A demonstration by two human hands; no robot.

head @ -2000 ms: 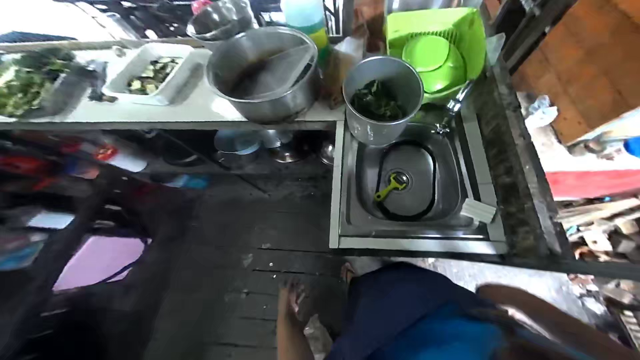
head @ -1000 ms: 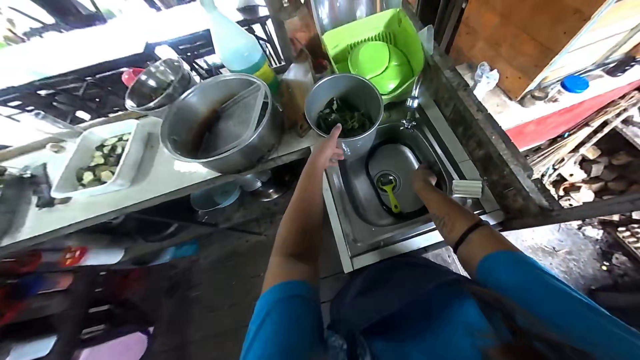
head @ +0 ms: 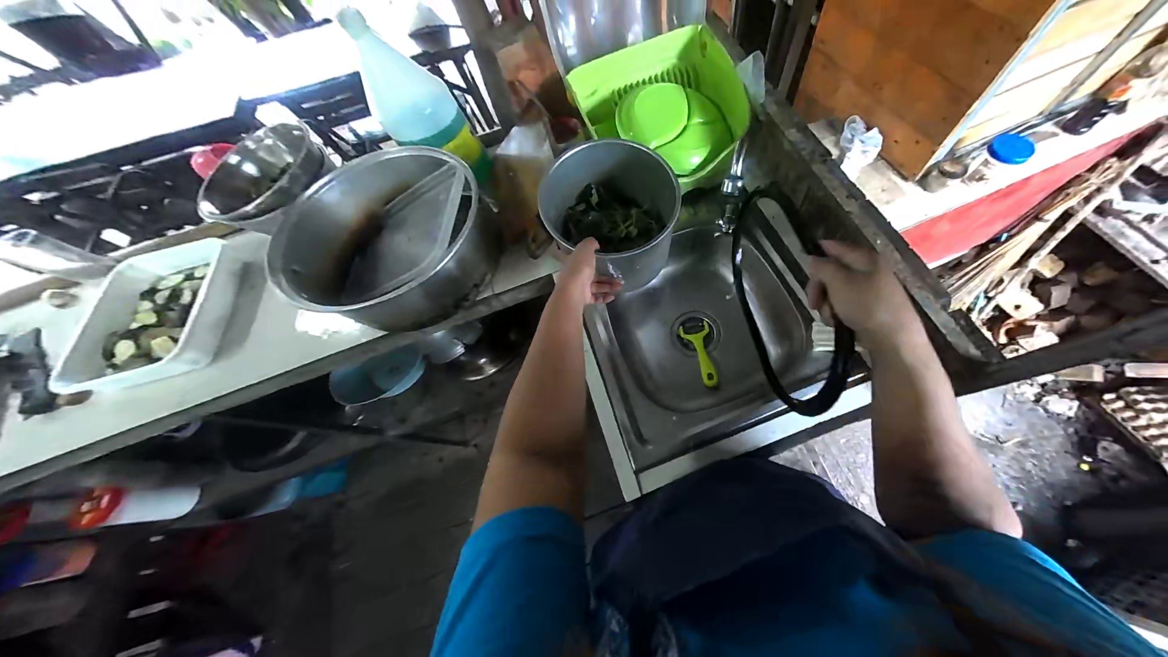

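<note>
My left hand [head: 591, 274] grips the near rim of a deep metal pot [head: 643, 265], thumb over the edge. Dark leafy greens [head: 610, 217] lie inside the pot, which stands at the left back corner of the steel sink [head: 648, 365]. Over the sink's right side my right hand [head: 853, 283] is closed around a black hose [head: 754, 315], which hangs in a loop and runs back towards the metal tap [head: 731, 196]. A yellow-green peeler [head: 701, 354] rests in the basin, its head over the drain.
Left of the sink, the counter [head: 265, 351] holds a large metal pot [head: 392, 297], steel bowls [head: 260, 173] and a white tray [head: 214, 315] of cut vegetables. A green dish rack [head: 593, 91] with green plates stands behind the sink. A wooden ledge [head: 867, 210] borders its right side.
Both hands have come into view over the sink. My left hand has taken hold of the pot's rim. My right hand has lifted the black hose out of the basin. The view has swung left.
</note>
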